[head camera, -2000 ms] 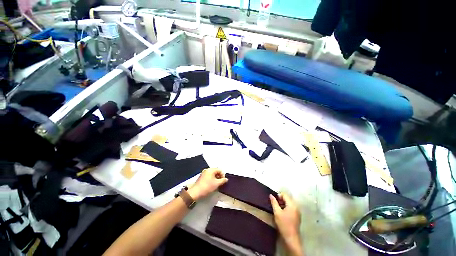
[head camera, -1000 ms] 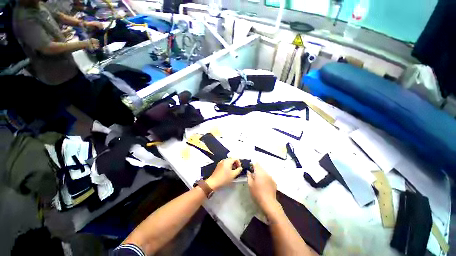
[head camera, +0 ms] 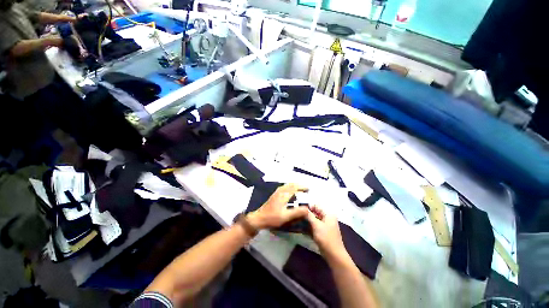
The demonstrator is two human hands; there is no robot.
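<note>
My left hand [head camera: 278, 208] and my right hand [head camera: 323, 227] are close together over the near edge of the white table. They hold a small dark fabric piece [head camera: 294, 226] between them, mostly hidden by the fingers. A maroon flap piece [head camera: 361, 249] lies partly behind my right forearm. Another maroon flap piece [head camera: 308, 272] lies nearer the table edge, left of that forearm. A black cut piece [head camera: 260, 195] lies just beyond my left hand, partly covered by it.
Card templates [head camera: 437, 215], a curved black strip [head camera: 363, 199] and a folded black bundle [head camera: 471, 242] lie to the right. The iron [head camera: 502, 302] is cut off at lower right. A blue padded board [head camera: 445, 120] stands behind. A garment heap [head camera: 186, 137] and a person's arms [head camera: 39, 45] are left.
My hands moved from the upper maroon flap to a small dark piece farther left. They are now lower, with the left fingers more spread. The view turned left, then slightly back.
</note>
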